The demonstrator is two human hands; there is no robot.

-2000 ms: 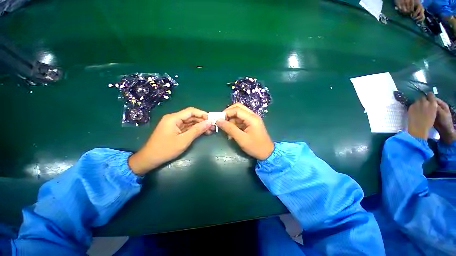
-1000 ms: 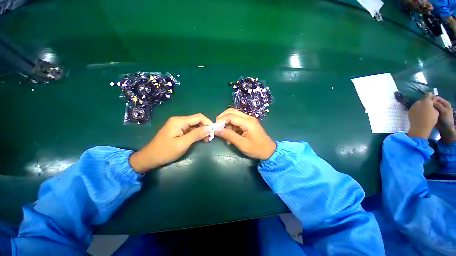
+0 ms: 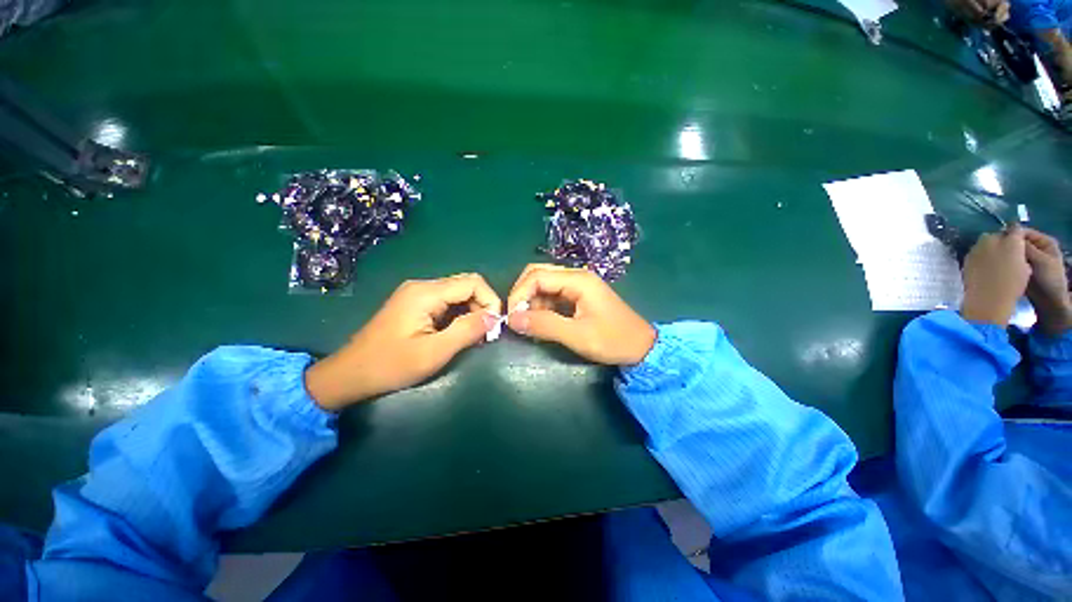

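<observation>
A small white piece [image 3: 494, 333] is pinched between the fingertips of both hands, low in the middle of the view, just above the green surface. My left hand [image 3: 414, 329] holds its left side with thumb and fingers. My right hand [image 3: 578, 315] pinches its right end. The fingers hide much of the piece. A dark, glittering module pile [image 3: 335, 218] lies beyond my left hand, with clear film edges around it. A second dark module pile [image 3: 591, 229] lies just beyond my right hand.
A white printed paper sheet [image 3: 899, 241] lies at the right. Beside it a neighbour's hands [image 3: 1009, 273] hold a thin dark tool. A grey metal arm [image 3: 112, 162] is at the left edge. More hands and dark parts show at the upper right corner.
The white piece looked flat and square, and now looks narrower and twisted or folded between my fingertips. Both hands have moved slightly nearer to me. The piles have not moved.
</observation>
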